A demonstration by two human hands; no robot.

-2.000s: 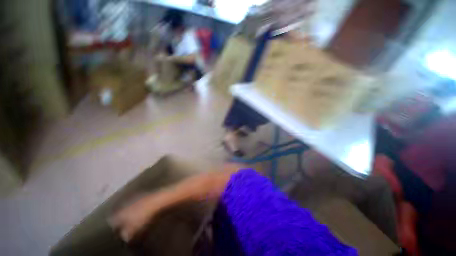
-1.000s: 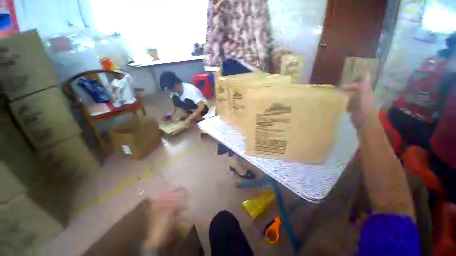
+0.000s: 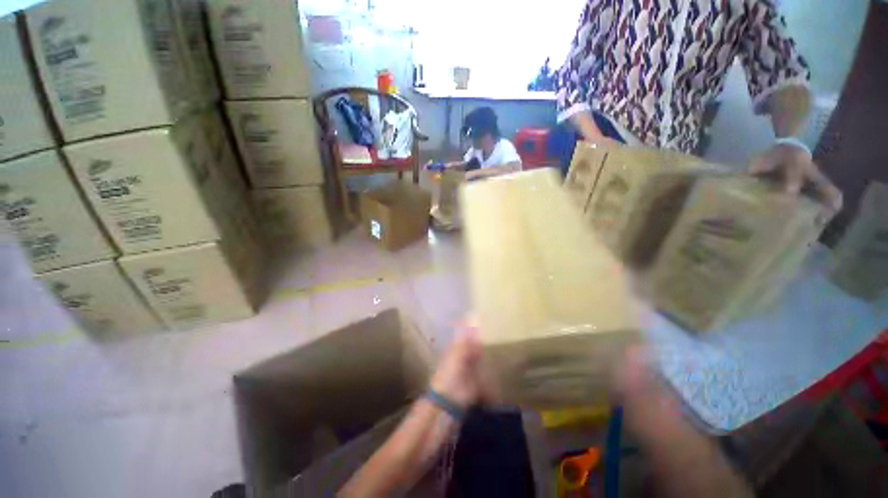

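Observation:
My left hand (image 3: 460,372) and my right hand (image 3: 643,381) hold a closed tan inner box (image 3: 545,267) by its two sides, above the floor in front of me. Clear tape shines on the box; its near end is blurred. My right hand is blurred too. The open master carton (image 3: 326,389) stands below and left of the box. Its inside is dark and its contents cannot be made out.
A speckled table (image 3: 716,374) at right bears printed inner boxes (image 3: 716,248); a person in a patterned top (image 3: 672,68) holds one. Stacked cartons (image 3: 146,185) stand at left. Another person (image 3: 487,151) crouches behind. An orange tape dispenser (image 3: 578,471) lies beside the blue-green table leg.
My left hand has come up from the lower left and both hands now hold an inner box off the table. The view has turned left, and the person in the patterned top is nearer the table.

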